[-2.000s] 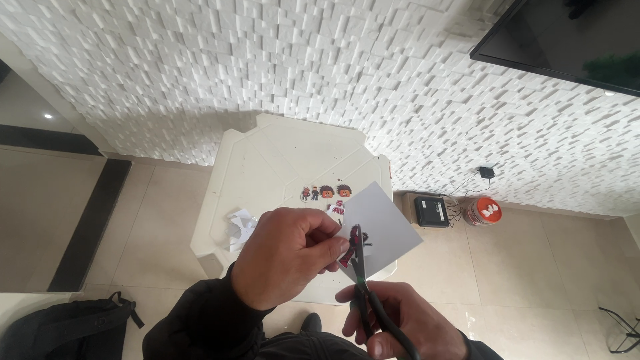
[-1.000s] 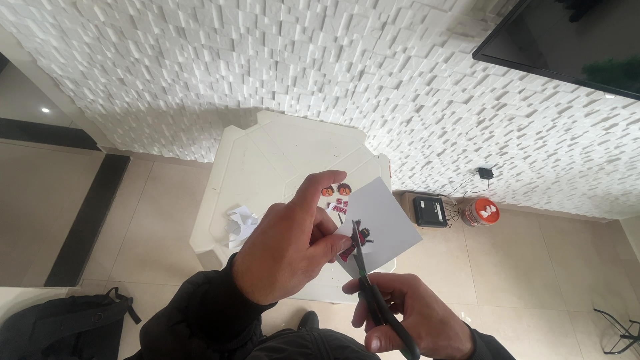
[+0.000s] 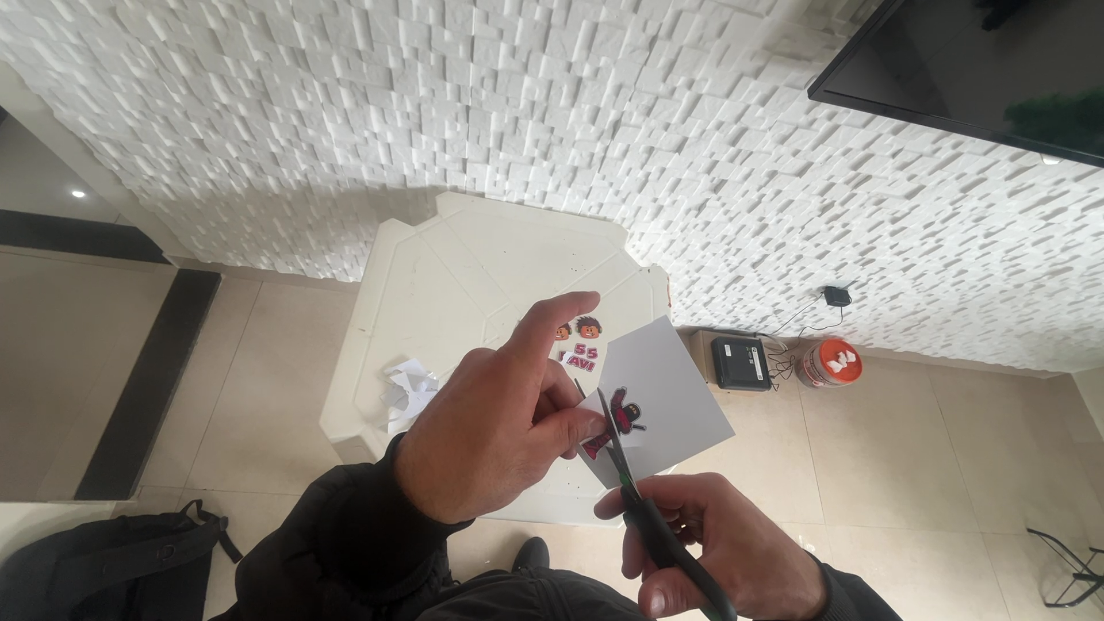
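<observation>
My left hand pinches the left edge of a white paper sheet between thumb and fingers, its index finger raised. On the sheet is a printed ninja figure in dark red and black. My right hand grips black-handled scissors, whose blades lie at the sheet beside the figure and my left thumb. Beyond the hands, cut-out cartoon heads and cut-out lettering lie on the white plastic table; my left hand hides part of that area.
Crumpled paper scraps lie at the table's left. A textured white wall stands behind it. On the floor are a black boxy device, an orange-lidded tub and a black backpack. A screen hangs upper right.
My left index finger has lifted and extended from its curled position two seconds ago, covering some of the cut-outs. The sheet has shifted slightly against the scissors.
</observation>
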